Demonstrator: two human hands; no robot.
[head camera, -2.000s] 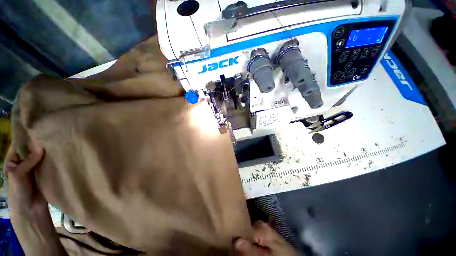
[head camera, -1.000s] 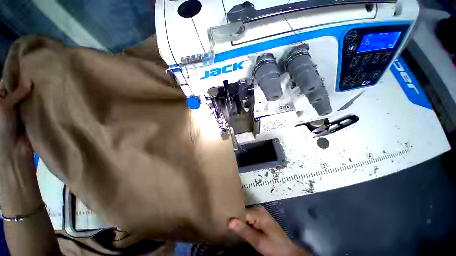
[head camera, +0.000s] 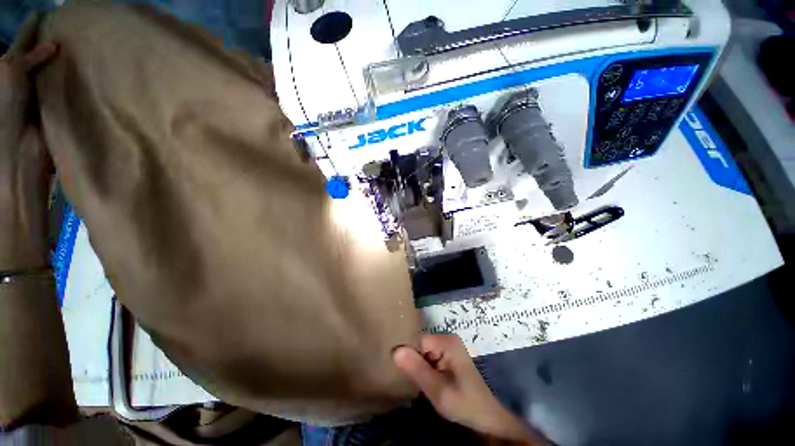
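A brown cloth panel (head camera: 218, 226) lies over the left of the table, its right edge running up to the lit presser foot area (head camera: 388, 222) of the white overlock machine (head camera: 523, 78). My right hand (head camera: 445, 375) pinches the panel's lower right corner between thumb and fingers, near the table's front edge. My left hand (head camera: 35, 65), at the far left rim and partly cut off, grips the panel's upper left edge and holds it raised. The needle is too small to make out.
A dark rectangular opening (head camera: 453, 272) is right of the cloth edge. Thread snips (head camera: 593, 219) lie below the grey tension dials (head camera: 540, 144). Trimmings (head camera: 523, 322) are scattered by the printed ruler. A metal frame (head camera: 122, 366) stands at lower left, with more brown cloth below.
My left hand has moved up, lifting and spreading the panel's left side and uncovering the table at lower left. My right hand has moved up a little with the corner, nearer the presser foot.
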